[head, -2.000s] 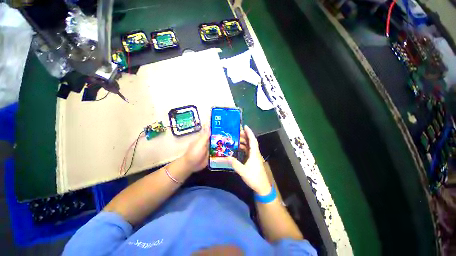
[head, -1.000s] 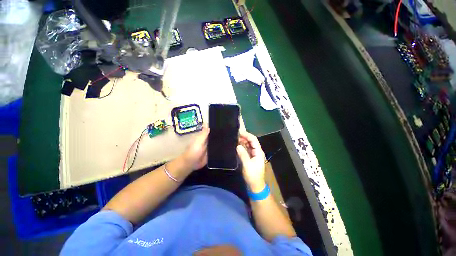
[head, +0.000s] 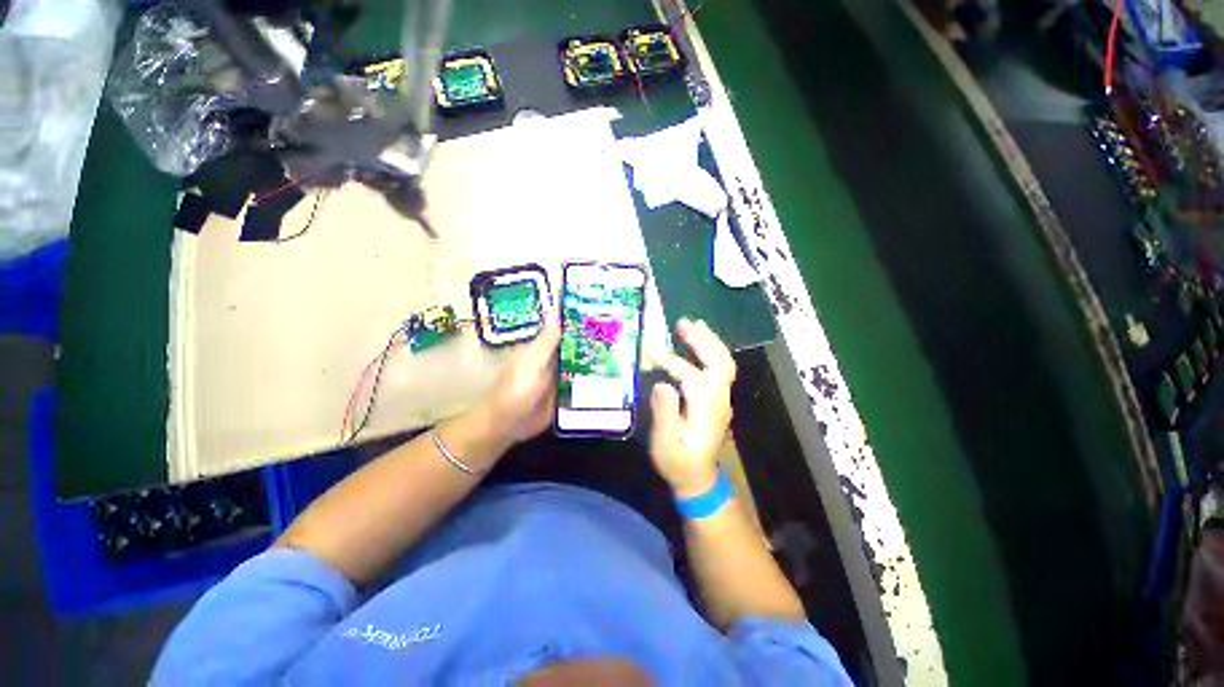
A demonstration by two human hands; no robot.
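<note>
A smartphone (head: 600, 352) with a lit, colourful screen is held upright in front of me at the mat's front right. My left hand (head: 533, 387) grips its left edge. My right hand (head: 691, 403) is beside its right edge, fingers apart and holding nothing. Just left of the phone, a black device housing (head: 512, 305) with a pale inner border and a green board lies on the beige mat (head: 269, 362). A small circuit board (head: 432, 326) with thin red and black lead wires lies left of the housing.
A blurred dark screwdriver (head: 356, 134) hangs over the mat's back. More housings (head: 466, 82) stand in a row behind. Black pads (head: 211, 209) and a clear bag (head: 172, 94) lie back left, white scraps (head: 671, 167) right. A green conveyor (head: 859, 242) runs along the right; a blue bin (head: 67, 537) is below left.
The phone's screen went from lit to dark, and is now lit with different content. My right hand has come off the phone. The hanging screwdriver has shifted right from its place two seconds ago.
</note>
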